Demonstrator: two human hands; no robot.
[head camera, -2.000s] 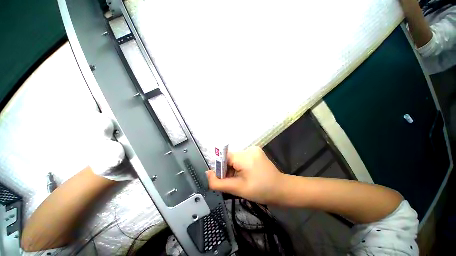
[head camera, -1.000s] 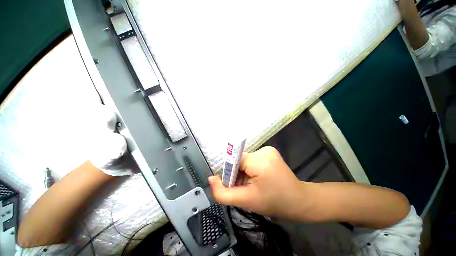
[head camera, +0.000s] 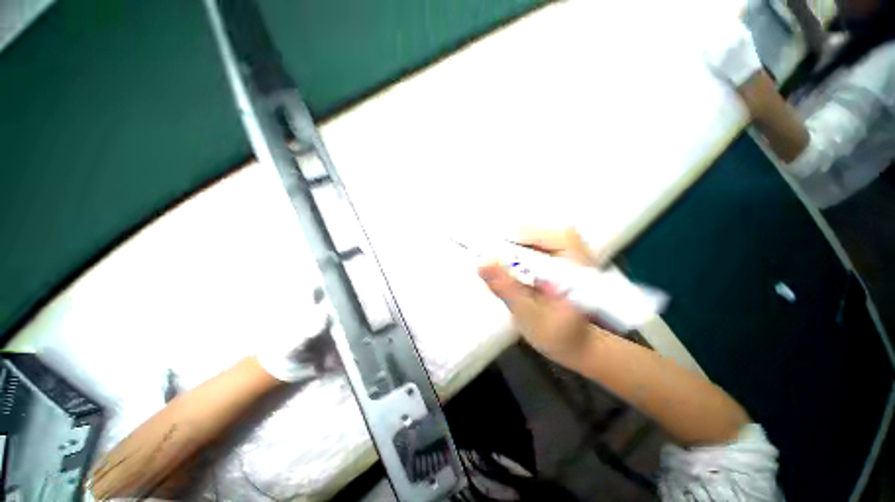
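Observation:
A long grey metal housing (head camera: 329, 257) runs from the top left to the bottom centre, with rectangular cutouts showing white and a perforated end near me. My left hand (head camera: 299, 338), in a white glove, is at the housing's left edge; its fingers are blurred and partly hidden. My bare right hand (head camera: 550, 299) holds a white paint marker (head camera: 589, 287) to the right of the housing, apart from it. The marker's thin tip points left toward the housing. The frame is blurred.
A spare housing (head camera: 59, 431) lies at the lower left. A small dark-tipped marker (head camera: 172, 384) lies beyond my left forearm. The green belt (head camera: 432, 39) runs behind the pale bench (head camera: 530, 108). Another person's arm (head camera: 775, 118) is at the upper right. A small white piece (head camera: 784, 291) lies on a dark green surface.
The housing appears narrower and further right, with more of the green belt in view. My right hand has moved up and away from the housing, and the marker now points left. My left hand stays at its edge.

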